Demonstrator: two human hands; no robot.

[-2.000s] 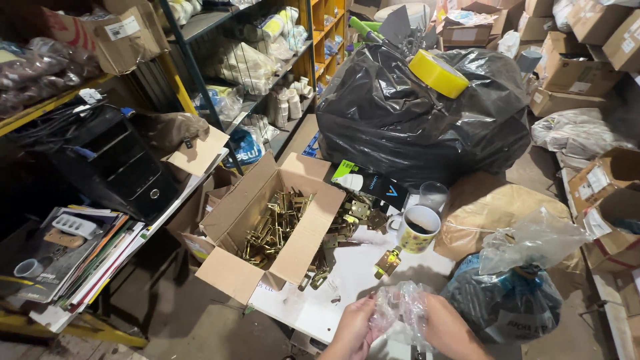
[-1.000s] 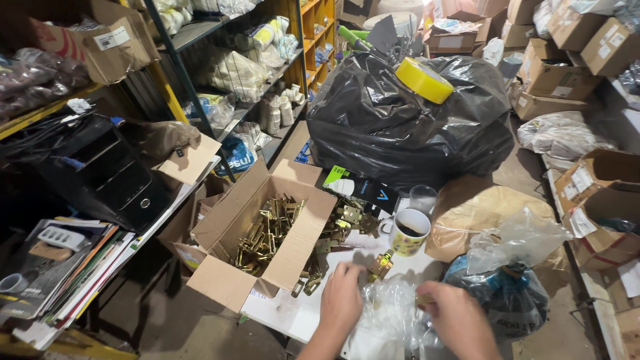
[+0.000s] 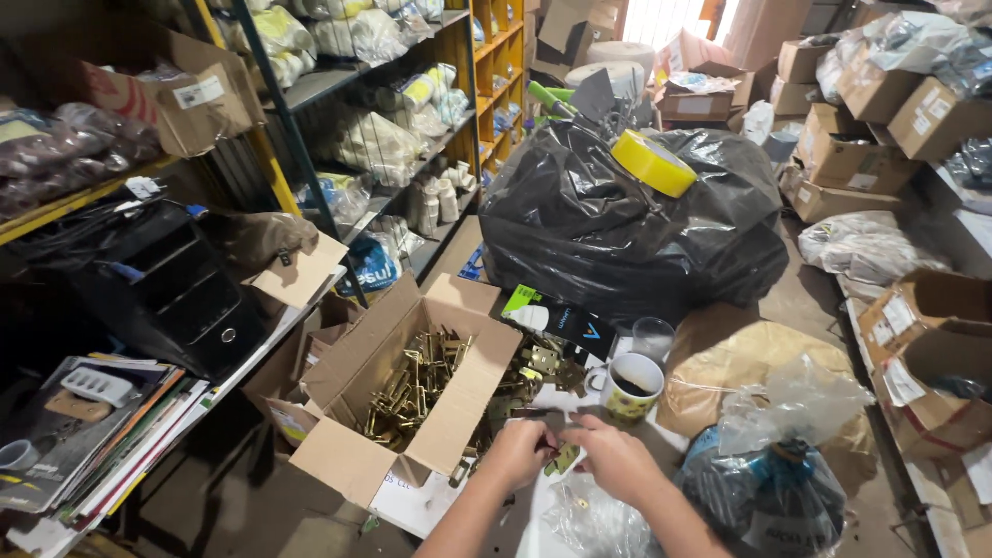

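Both my hands are over the white table, just below a mug of dark drink (image 3: 632,387). My left hand (image 3: 528,448) has its fingers curled around something small that I cannot make out. My right hand (image 3: 608,453) reaches in from the right, index finger extended, at a brass-coloured metal fitting (image 3: 562,459) between the hands. A clear plastic bag (image 3: 589,515) lies on the table below my right hand. To the left, an open cardboard box (image 3: 465,411) holds many brass-coloured metal fittings (image 3: 415,384); more fittings (image 3: 542,358) lie loose between box and mug.
Behind the mug stand a clear plastic cup (image 3: 652,337) and a large black plastic bag (image 3: 628,225) with a yellow tape roll (image 3: 653,163) on it. A tied plastic bag (image 3: 763,496) sits to the right. A black computer tower (image 3: 182,287) is at the left.
Both hands held the clear plastic bag two seconds ago. They have moved up to the fittings near the mug, and the bag now lies on the table.
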